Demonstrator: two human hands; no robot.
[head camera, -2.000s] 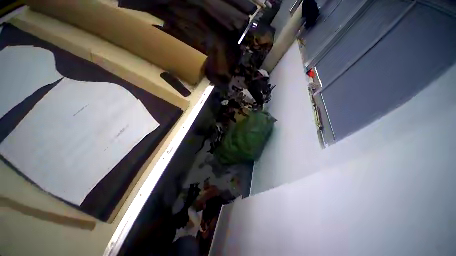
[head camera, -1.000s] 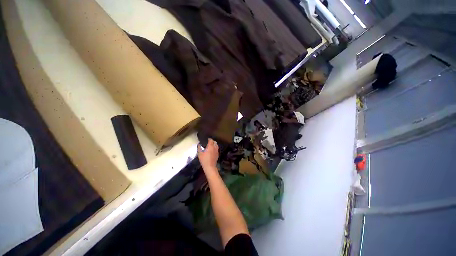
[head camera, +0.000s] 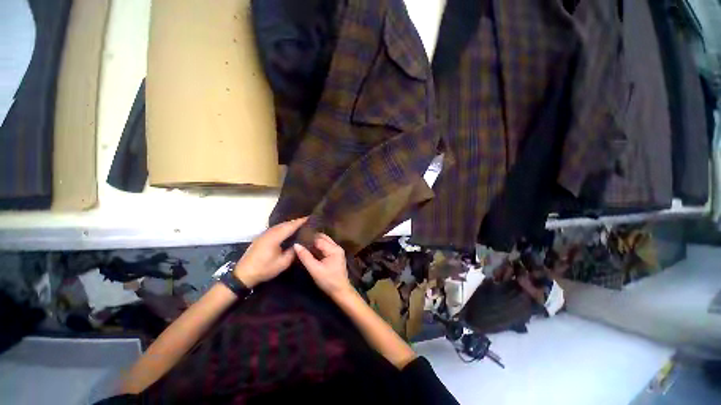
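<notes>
A brown and blue check jacket (head camera: 466, 119) lies over the table edge, with a pocket flap and a folded-back front panel showing a brown inner side. My left hand (head camera: 267, 255), with a dark wristband, pinches the lower corner of the panel at the table's front edge. My right hand (head camera: 326, 265) is beside it, fingers bent on the same corner. The two hands are close together, and the fingertips partly hide the cloth's edge.
A kraft paper roll (head camera: 212, 95) lies left of the jacket, with a dark oblong block (head camera: 130, 150) beside it. Dark fabric with white paper (head camera: 14, 47) is at the far left. Fabric scraps (head camera: 395, 297) cover the floor below the table. More dark garments (head camera: 644, 103) lie at the right.
The view has moved to the jacket and roll. My right hand was reaching to the jacket's edge alone; now both hands hold its corner, and the panel is folded back.
</notes>
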